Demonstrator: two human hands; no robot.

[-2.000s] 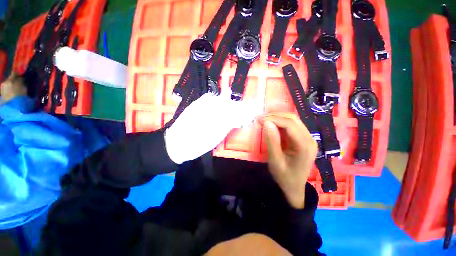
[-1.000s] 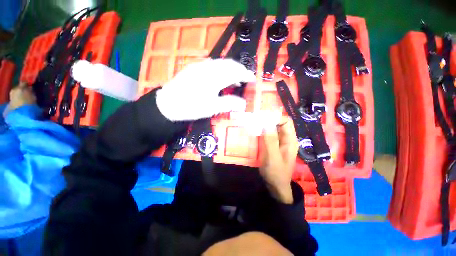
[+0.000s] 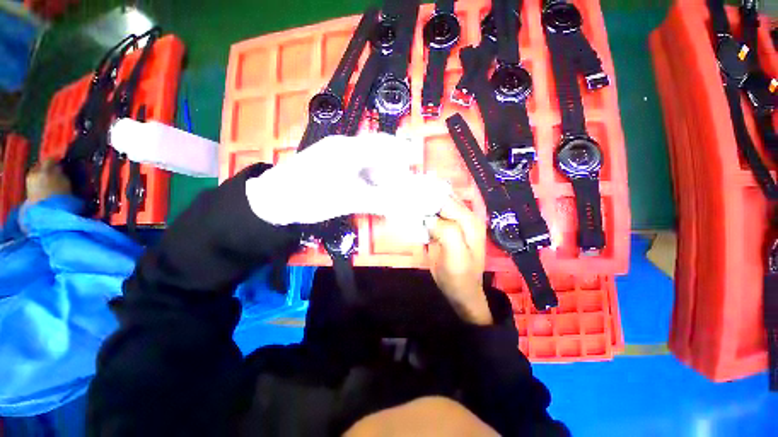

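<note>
My left hand, in a white glove, reaches over the orange-red watch tray; glare hides its fingers and whatever they may hold. My right hand, bare, is close beside it at the tray's front middle, with thumb and fingertips pinched on a bright white wiping cloth. Glove and cloth blend together, so their exact contact is unclear. Black-strapped wristwatches lie across the tray's middle and right. A wristwatch lies below my left hand at the tray's front edge, partly covered.
A white bottle lies left of the tray. Beyond it is the neighbour's tray with black-strapped watches, and a person's hand and blue sleeve. Stacked trays stand at right. Another tray is below the bench edge.
Since one second ago, my left gloved hand has come down to the cloth and my right hand, closing the gap between them. The whole view has also shifted somewhat.
</note>
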